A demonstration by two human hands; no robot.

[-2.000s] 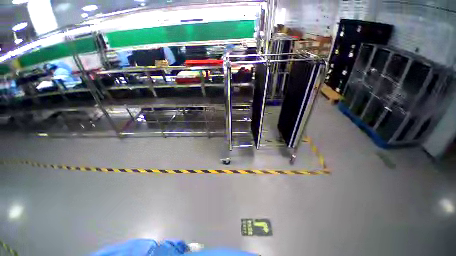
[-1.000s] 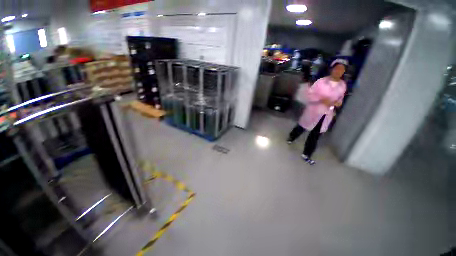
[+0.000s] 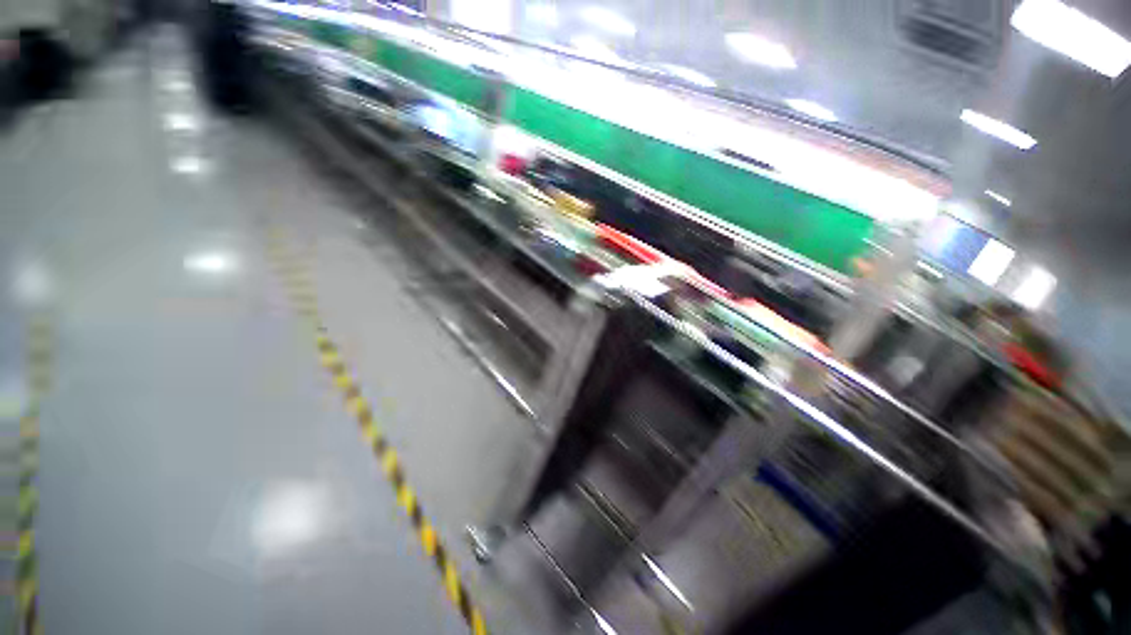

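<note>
Neither of my hands is in the picture. Nearest in front of me, at the lower right, is a wheeled rack (image 3: 583, 385) with a silver tube frame and dark upright panels. It looks tilted in the view and is motion-blurred. Its near side and lower right part are cut off by the picture's edge. A caster shows at its lower left foot.
A long line bench (image 3: 496, 205) with green panels (image 3: 695, 186) runs from upper left to right behind the rack. Yellow-black floor tape (image 3: 372, 428) passes left of the rack; another tape line (image 3: 27, 471) is at far left. Stacked brown cartons (image 3: 1054, 440) stand right.
The view has swung back left to the bench line and aisle. The person in pink and the caged rack are out of view. My blue sleeves, seen two seconds ago, no longer show.
</note>
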